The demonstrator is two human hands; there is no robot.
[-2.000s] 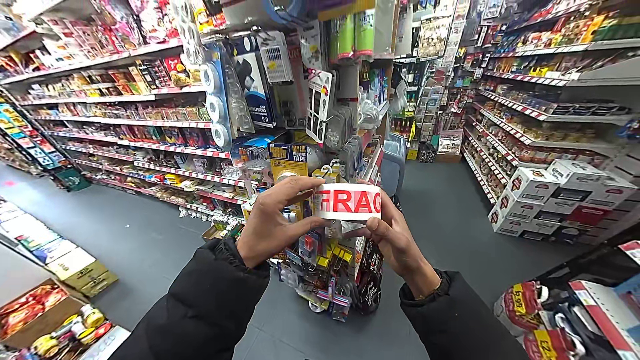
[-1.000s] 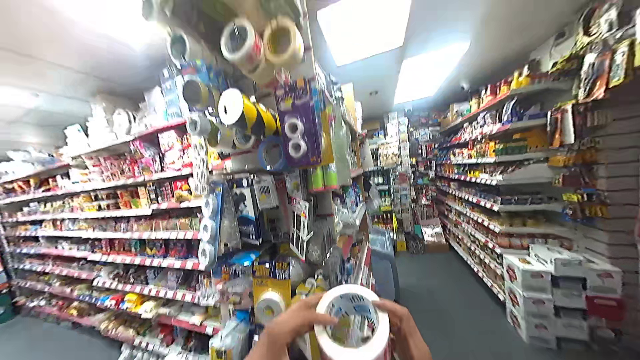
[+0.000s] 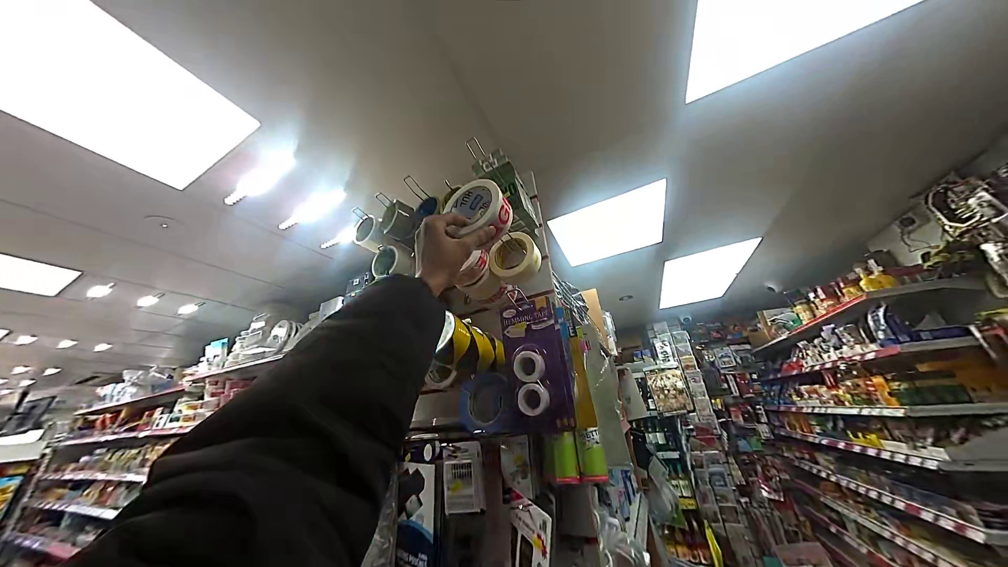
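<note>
My left hand (image 3: 441, 250), at the end of a raised black sleeve, grips a white tape roll (image 3: 496, 198) with red lettering near the top of a hook display. The roll's printed core faces me. Just under the hand hang similar red-and-white rolls (image 3: 474, 269), with a cream tape roll (image 3: 533, 256) to their right. Grey and white rolls hang on wire hooks to the left. Lower down are black-and-yellow tape (image 3: 472, 346), a blue tape roll (image 3: 468, 403) and a purple hemming tape pack (image 3: 543, 335). My right hand is out of view.
Stocked shelves (image 3: 126, 433) run along the left. More shelves (image 3: 874, 409) line the aisle on the right. Green-topped packs (image 3: 516, 189) hang at the display's upper right, and lit ceiling panels (image 3: 614, 220) are overhead.
Both hands held the tape roll low in front before; now my left hand alone holds it high by the hooks. My right hand has left the view, which has tilted up strongly.
</note>
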